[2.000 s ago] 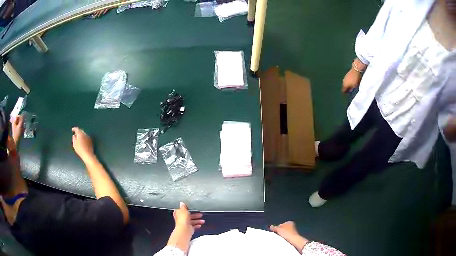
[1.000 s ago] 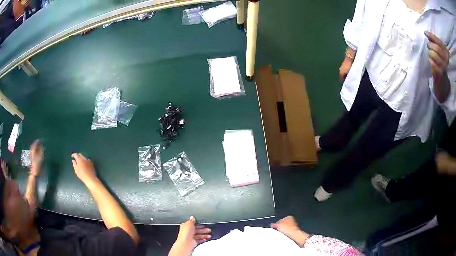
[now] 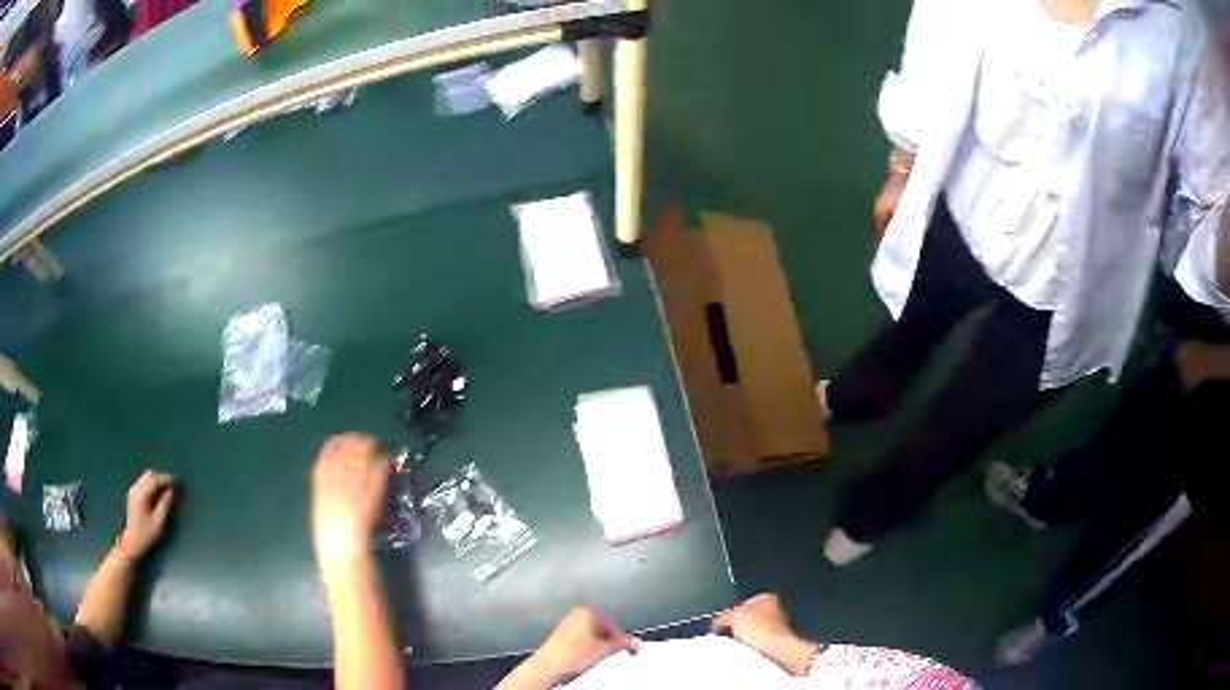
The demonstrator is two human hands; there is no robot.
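My left hand (image 3: 588,640) is at the bench's front edge, fingers bent together; I see nothing in it. My right hand (image 3: 764,624) rests at the front right corner of the bench, partly behind my white clothing; nothing shows in it. In front of me lie a clear bag with dark contents (image 3: 478,520), a second filled bag (image 3: 402,506) partly hidden by a co-worker's hand, a pile of black cables (image 3: 430,384) and a stack of white cards (image 3: 629,464).
A co-worker's hand (image 3: 351,483) reaches over the bench from the left. Empty clear bags (image 3: 256,361) and a second white stack (image 3: 565,251) lie farther back. A rack post (image 3: 630,142) stands behind. A brown carton (image 3: 751,344) and a standing person (image 3: 1025,189) are at the right.
The co-worker's hand has moved right to the filled bag. My left hand has moved right along the edge, and its fingers have drawn in. The view has shifted, so the bench items sit lower.
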